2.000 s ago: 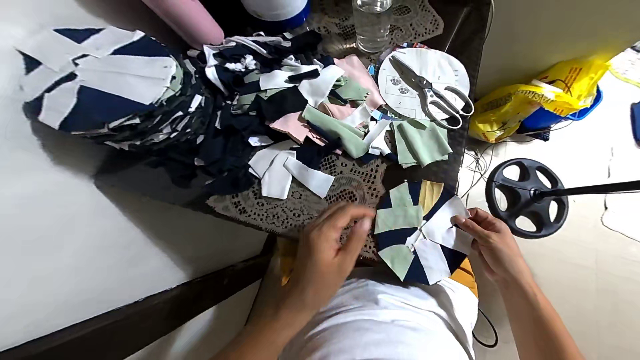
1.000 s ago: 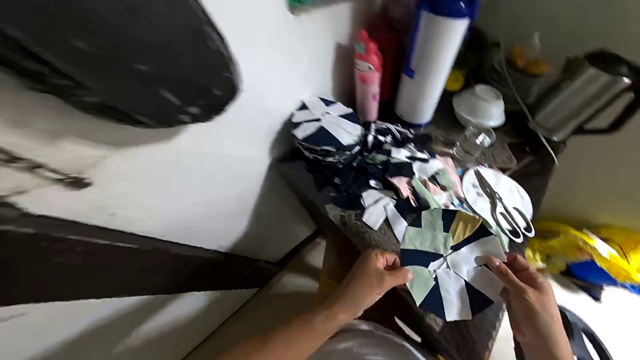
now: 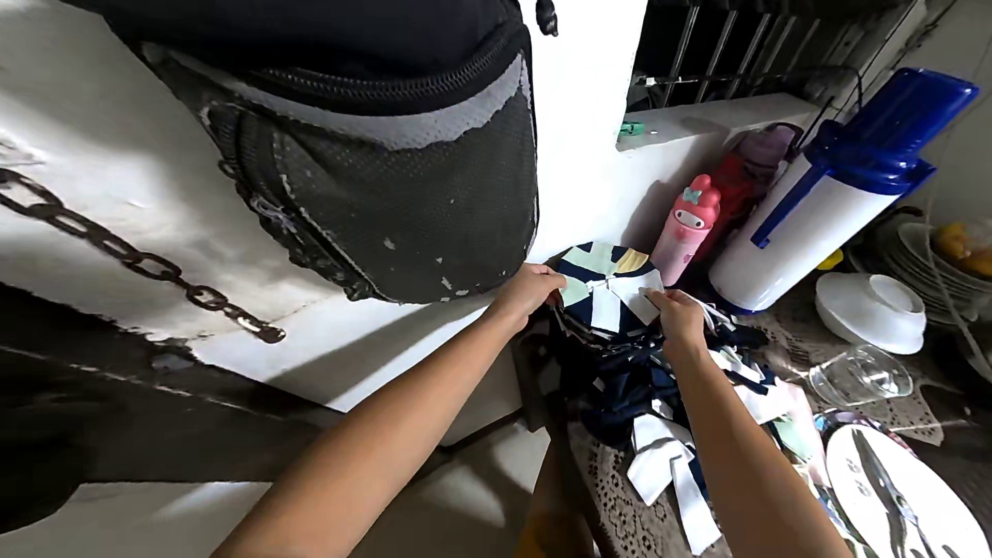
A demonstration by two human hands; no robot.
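A round patchwork fabric piece [image 3: 607, 288], with pale green, white, navy and yellow patches, lies over the stack of similar rounds at the wall end of the table. My left hand [image 3: 535, 291] pinches its left edge. Its right edge is between the thumb and fingers of my right hand [image 3: 673, 310]. Navy fabric scraps [image 3: 628, 387] are heaped just below, and white fabric strips [image 3: 659, 457] hang toward the table's near edge. Scissors [image 3: 891, 496] rest on a white round piece [image 3: 938, 496] at the lower right. The top of the stack is hidden under the held piece.
A black bag [image 3: 403, 186] hangs on the wall, near my left arm. Behind the stack stand a pink bottle [image 3: 682, 232] and a white-and-blue thermos flask [image 3: 806, 209]. A white bowl [image 3: 872, 310] and a clear glass [image 3: 860, 376] are at the right. A metal chain [image 3: 139, 260] hangs left.
Both hands have carried the patchwork round from the table's near end to the stack by the wall. My left hand was free two seconds ago and now grips its edge. The view has swung left.
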